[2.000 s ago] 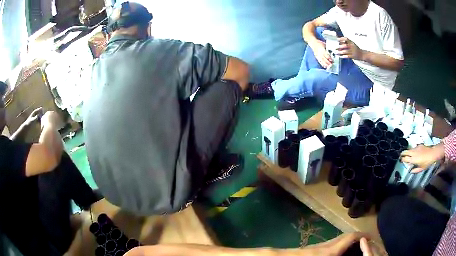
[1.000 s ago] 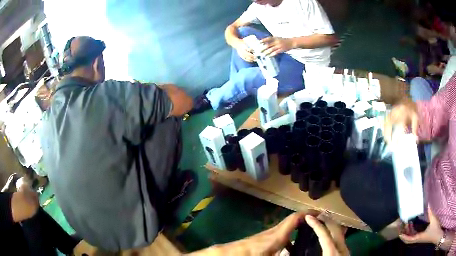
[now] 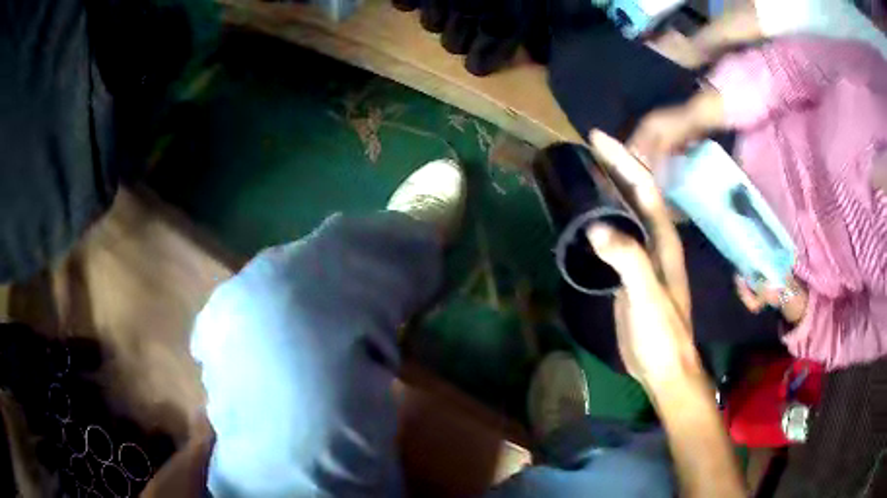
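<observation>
My right hand (image 3: 647, 282) comes up from the bottom right and holds a black cylinder (image 3: 564, 185). The thumb is inside the open round end, which faces me, and the fingers lie along its outside. The cylinder is tilted above the green floor. My left hand cannot be made out; a dim brown patch at the lower left edge is too unclear to name.
A person in a pink checked top (image 3: 812, 146) holds a pale blue box (image 3: 729, 209) at the right. Black cylinders (image 3: 491, 44) stand on the board (image 3: 428, 63) at the top; more (image 3: 97, 447) stand lower left. A red bag (image 3: 763, 404) lies lower right. My knee (image 3: 301, 331) is at centre-left.
The view has swung down to the floor and my legs. My hands were together at the bottom edge; now only the right shows, with the cylinder clearly visible.
</observation>
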